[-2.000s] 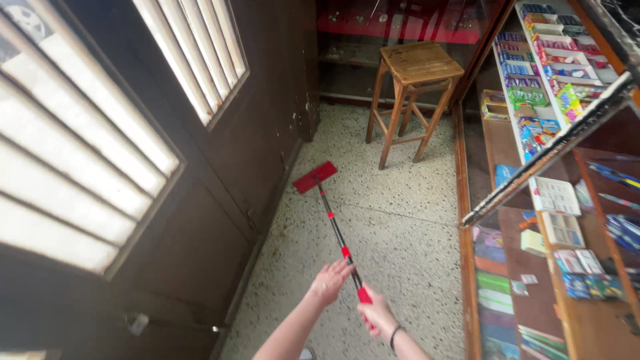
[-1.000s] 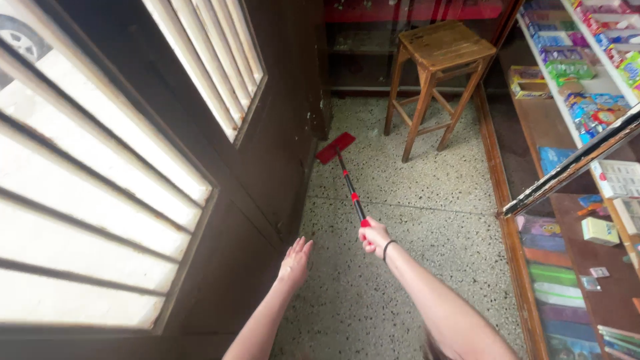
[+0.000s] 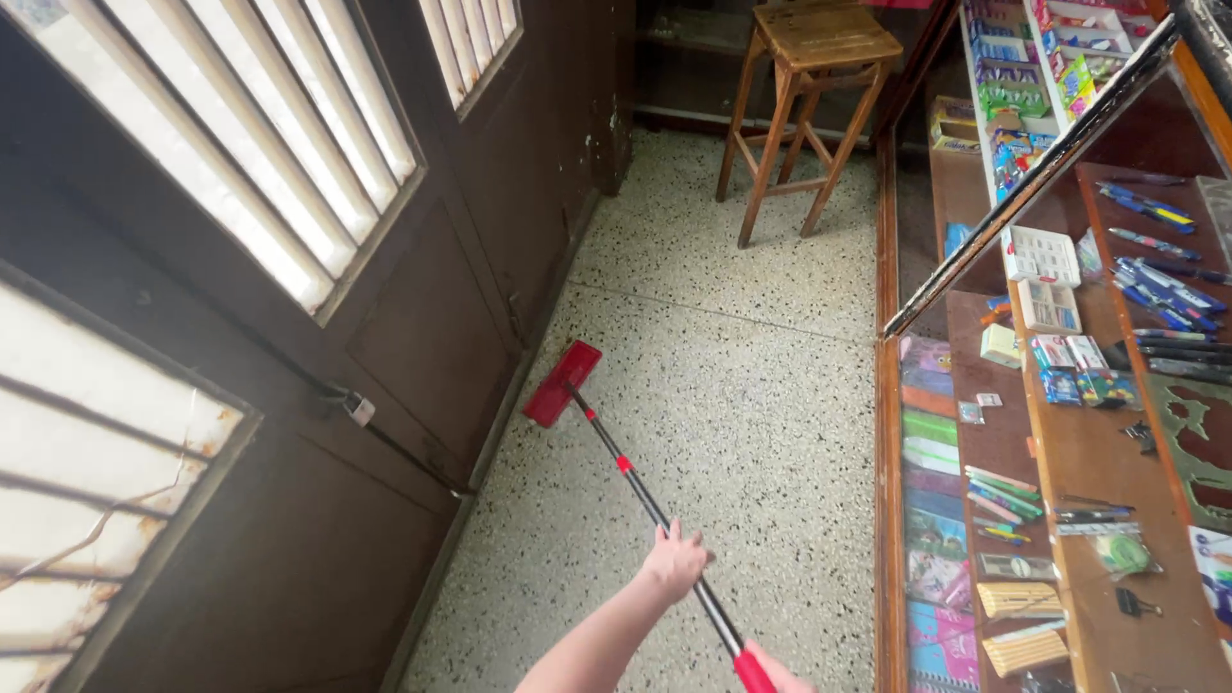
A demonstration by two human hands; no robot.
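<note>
A flat mop with a red rectangular head (image 3: 564, 383) and a black and red pole (image 3: 643, 493) lies slantwise across the view. Its head is on the speckled floor (image 3: 760, 414), close to the foot of the dark metal door. My left hand (image 3: 677, 561) rests on the middle of the pole, its fingers partly spread, and whether they grip it is unclear. At the bottom edge my right hand (image 3: 778, 672) is around the red handle (image 3: 752, 671), mostly cut off by the frame.
A dark metal door (image 3: 423, 337) with barred windows and a latch (image 3: 358, 406) runs along the left. A wooden stool (image 3: 826, 40) stands at the back. Along the right is a glass display case with a wooden frame (image 3: 887, 481), holding pens, packets and stationery.
The mop head has moved back from near the stool, along the door side. My left hand, off the pole one second ago, is now on it. The view has shifted.
</note>
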